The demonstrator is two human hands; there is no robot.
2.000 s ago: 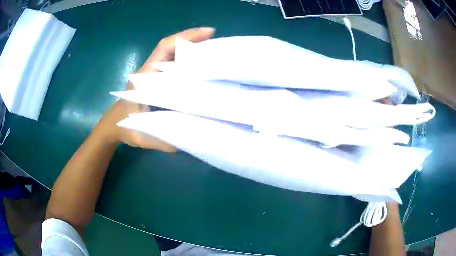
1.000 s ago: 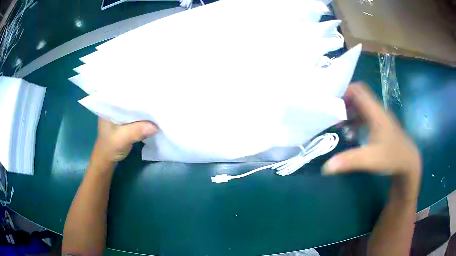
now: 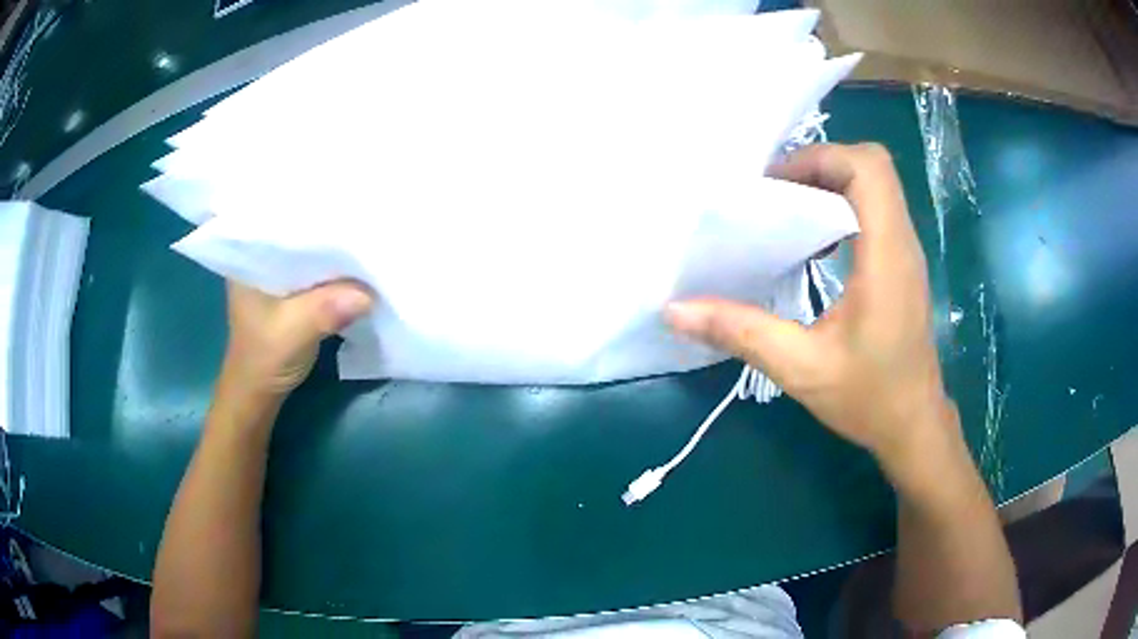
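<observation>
A thick stack of wrapped panels [image 3: 499,187] in white foam lies over the green bench, its layers fanned at the left and right ends. My left hand [image 3: 290,331] grips the stack's near left corner, thumb on top and fingers hidden beneath. My right hand [image 3: 861,300] is at the right end, thumb on the near layer and fingers at the upper edge of the open end, holding it. A bundled white panel cable [image 3: 761,381] hangs out below my right hand, its connector [image 3: 643,486] on the bench. The panels inside are hidden.
A pile of foam sleeves [image 3: 38,318] lies at the left edge. A brown cardboard surface [image 3: 998,50] is at the upper right, with clear packing tape [image 3: 942,137] hanging from its edge. The pale grey strip [image 3: 225,85] curves behind the stack. Thin clear strands lie at the far right.
The stack has turned and lowered since the first frame. My right hand, apart from it a second ago, has closed in on its right end. The cable connector has shifted right and nearer me.
</observation>
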